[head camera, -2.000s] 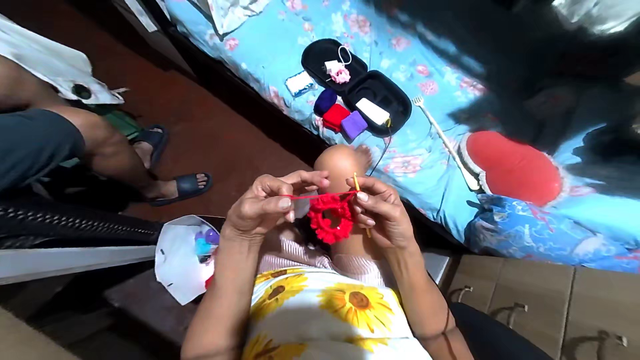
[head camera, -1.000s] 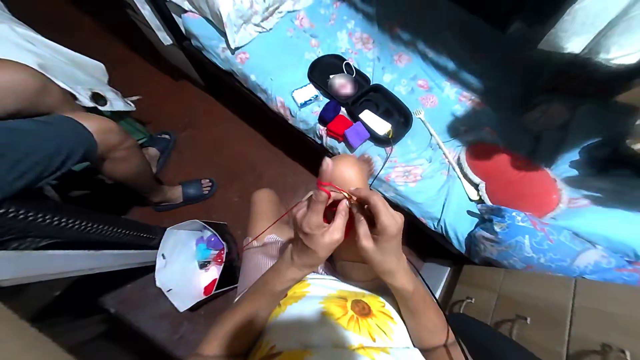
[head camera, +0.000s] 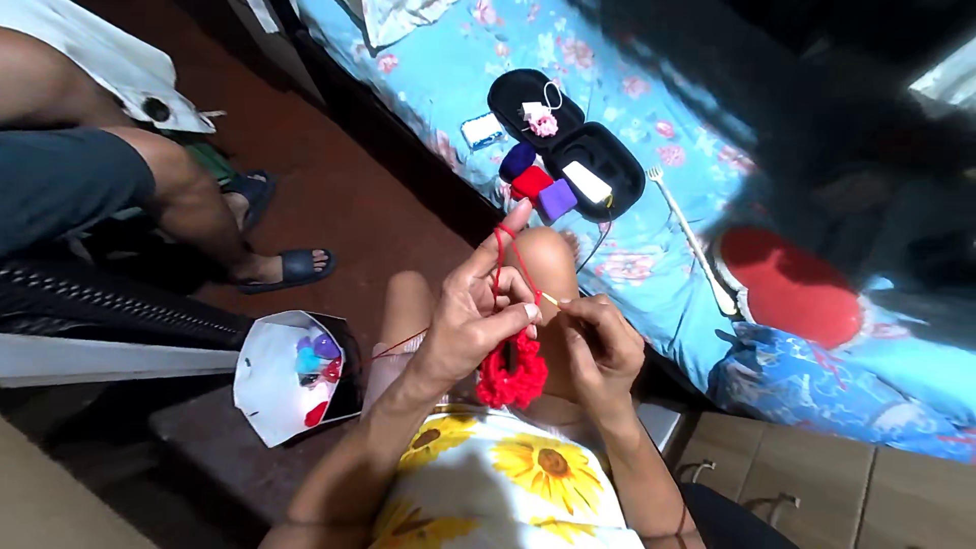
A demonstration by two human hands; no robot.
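My left hand point(head camera: 479, 313) pinches the top of a red crocheted ring point(head camera: 526, 374) between thumb and fingers. Its raised index finger carries red yarn point(head camera: 499, 259), which runs down to the work. In my right hand point(head camera: 606, 347) is a thin yellow crochet hook point(head camera: 550, 298), its tip at the red loop just beside my left fingertips. The ruffled ring hangs below my left hand above my lap. A strand of yarn point(head camera: 400, 345) leads left toward a white-lined box point(head camera: 263, 381) holding purple, blue and red items.
On the floral bed point(head camera: 427, 84) lie an open black case point(head camera: 629, 164), small red and purple items point(head camera: 557, 200), a white back scratcher point(head camera: 690, 232) and a red heart-shaped cushion point(head camera: 793, 286). Another person's legs point(head camera: 179, 183) are at the left. Drawers point(head camera: 808, 473) stand at the lower right.
My hands were spread with yarn stretched between them, then came close together over the work. Now my left index finger is raised with yarn over it, and the red ring shows again below.
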